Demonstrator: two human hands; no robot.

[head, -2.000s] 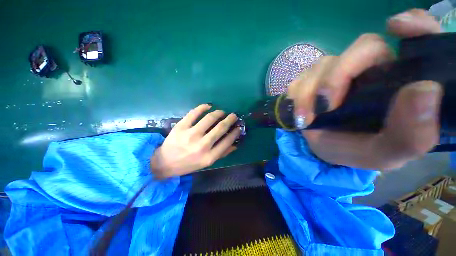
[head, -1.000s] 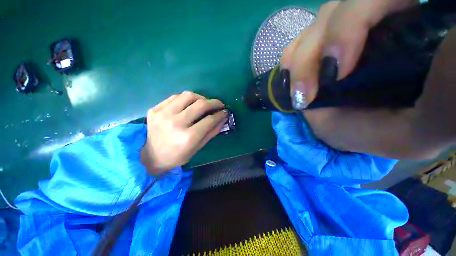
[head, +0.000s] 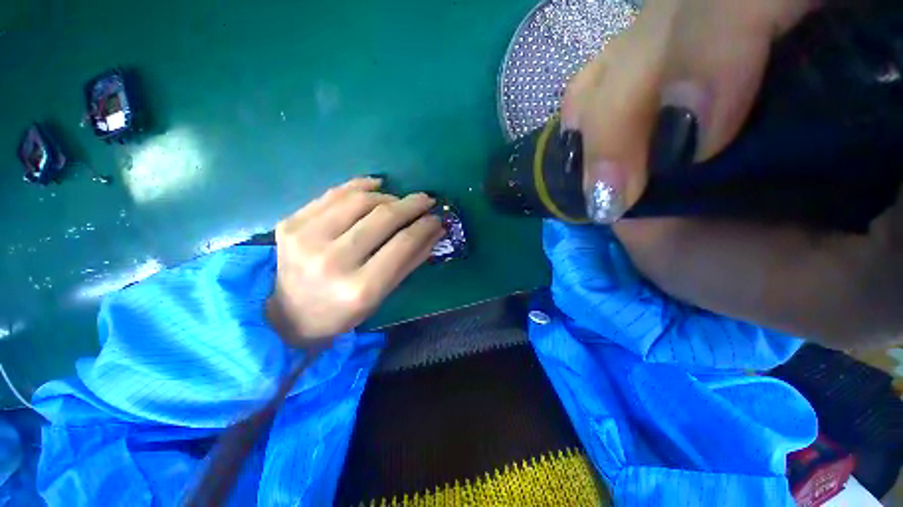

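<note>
My left hand lies on the green bench with its fingertips on the left side of a small black electronic unit, which has a whitish patch inside. My right hand is gripped round a thick black electric screwdriver with a thin yellow ring near its nose. The driver lies roughly level, its dark nose pointing left toward the unit, a gap apart from it in the picture. Its tip is too dark and blurred to see. A round silver screw dish is partly hidden behind my right hand.
Two more black units stand at the upper left of the green bench, one open with a white patch, one smaller. A white cable is at the left edge. A red box is at the lower right.
The driver nose has moved from close beside the unit to a little way off. More of the unit shows as my left fingers have drawn left. The view has shifted slightly.
</note>
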